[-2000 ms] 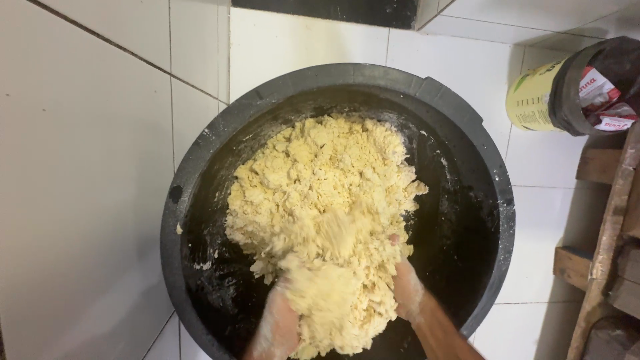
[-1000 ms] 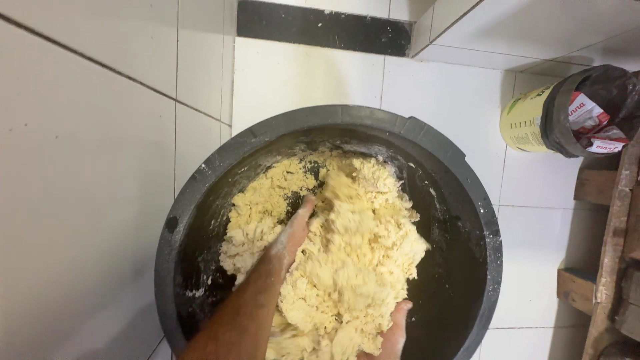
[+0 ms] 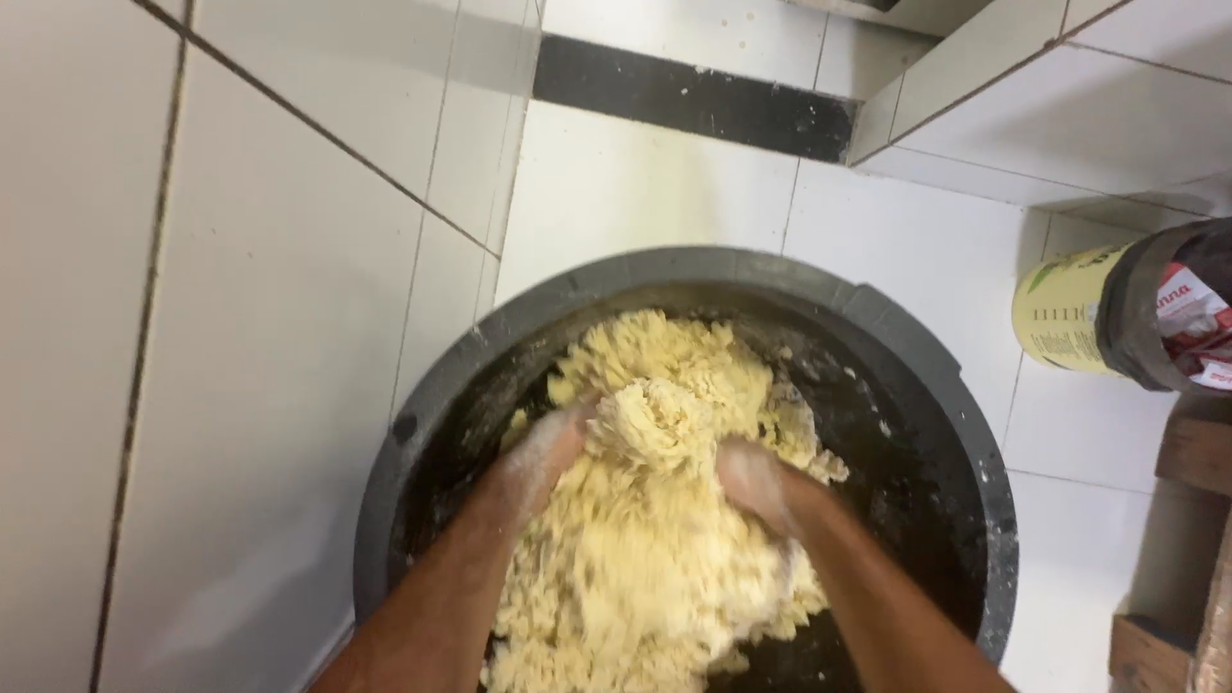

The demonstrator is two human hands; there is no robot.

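A wide black plastic tub (image 3: 674,265) holds a heap of pale yellow, crumbly dough (image 3: 635,568). My left hand (image 3: 558,438), dusted with flour, is sunk in the dough at the left of the heap. On the other side, my right hand (image 3: 756,476) presses into it, also floury and blurred. A rough clump of dough (image 3: 654,419) sits between the two hands. The fingers of both hands are hidden by dough. Dark, flour-smeared inner wall shows at the tub's right.
White tiles (image 3: 654,183) surround the tub, with a tiled wall (image 3: 260,318) close on the left. A black strip (image 3: 688,96) crosses beyond it. At right are a yellow bucket (image 3: 1068,308) with a dark liner and red-and-white wrappers, and wooden slats (image 3: 1150,659).
My left hand has come out from the heap's middle to its left side, and my right hand has moved farther up the heap. The dough's shape has changed. The view has shifted.
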